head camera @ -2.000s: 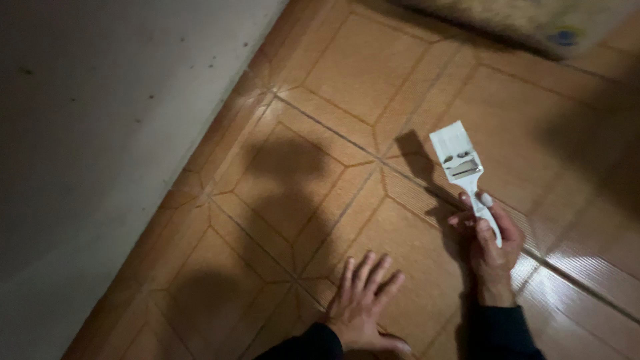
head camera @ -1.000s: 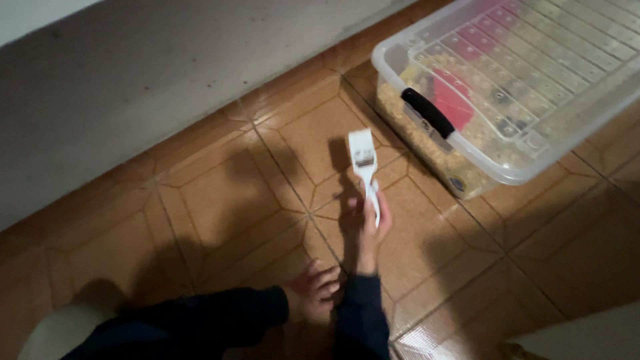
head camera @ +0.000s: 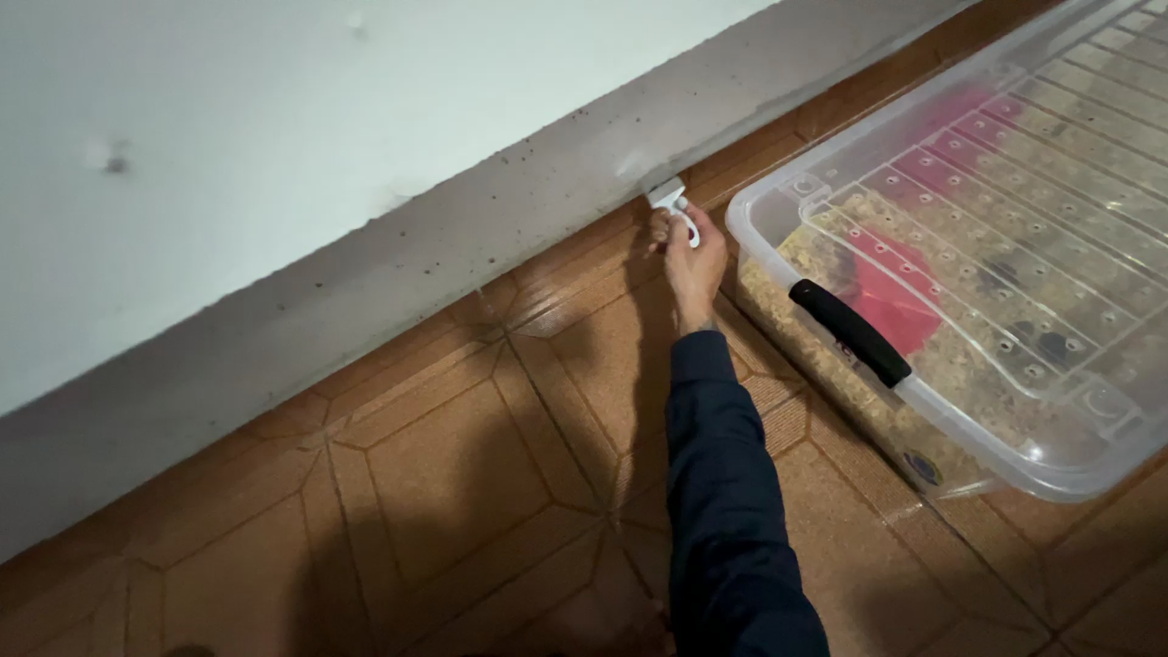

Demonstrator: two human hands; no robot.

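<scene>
My right hand [head camera: 693,260], in a dark sleeve, is closed around the handle of a small white paintbrush [head camera: 676,203]. The brush points away from me, with its bristle end at the foot of the pale wall [head camera: 511,214], where wall and floor meet; whether the bristles press on the wall is hard to tell. Small dark specks dot this lower strip of wall. My left hand cannot be made out in the current view.
Right of my hand, a clear plastic storage box [head camera: 967,447] stands on the tiled floor [head camera: 447,493]. It has a black handle [head camera: 849,330], a lid with holes, and bedding-like material and pink objects inside. Above the speckled strip, a white surface [head camera: 274,137] juts out.
My right hand has moved the brush from over the floor tiles to the wall's foot. My left hand, seen near the floor earlier, has left the view. The view has shifted strongly.
</scene>
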